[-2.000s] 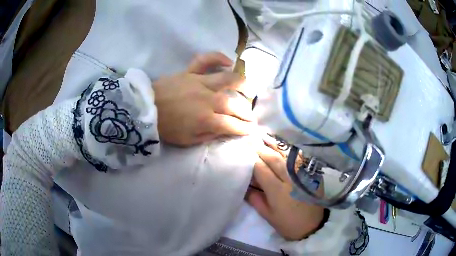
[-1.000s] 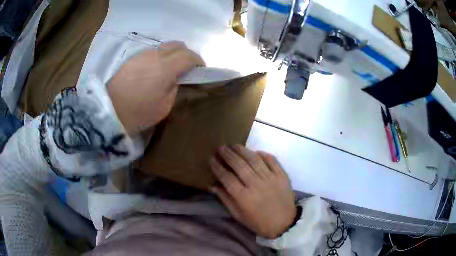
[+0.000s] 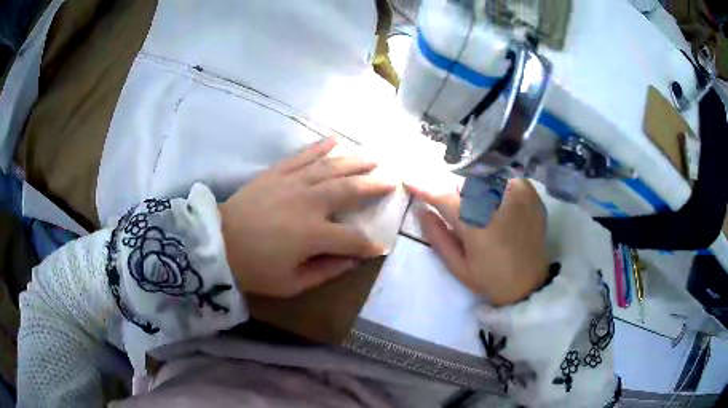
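Observation:
A large garment panel, pale side up [image 3: 231, 135], lies across the table, with a thin dark seam line running towards the needle area. My left hand [image 3: 307, 219] lies on it with fingers spread, fingertips at the panel edge under the bright lamp. A brown part of the cloth [image 3: 339, 296] shows below that hand. My right hand [image 3: 495, 239] is just right of the panel edge, partly behind the machine's metal parts, its fingertips at the cloth's corner; glare hides whether they pinch it. The sewing machine head [image 3: 471, 64] is above. The needle is lost in the glare.
A curved metal guard [image 3: 531, 103] projects from the head. A black band [image 3: 678, 215] crosses the machine arm. Pink and blue sticks [image 3: 623, 275] lie at the right. A ruler strip [image 3: 423, 356] runs along the front table edge. Brown cloth [image 3: 80, 96] lies at the left.
Since one second ago, the folded-back brown cloth has been laid over pale side up. My left hand has moved right and down onto it; my right hand has moved up and right, near the needle.

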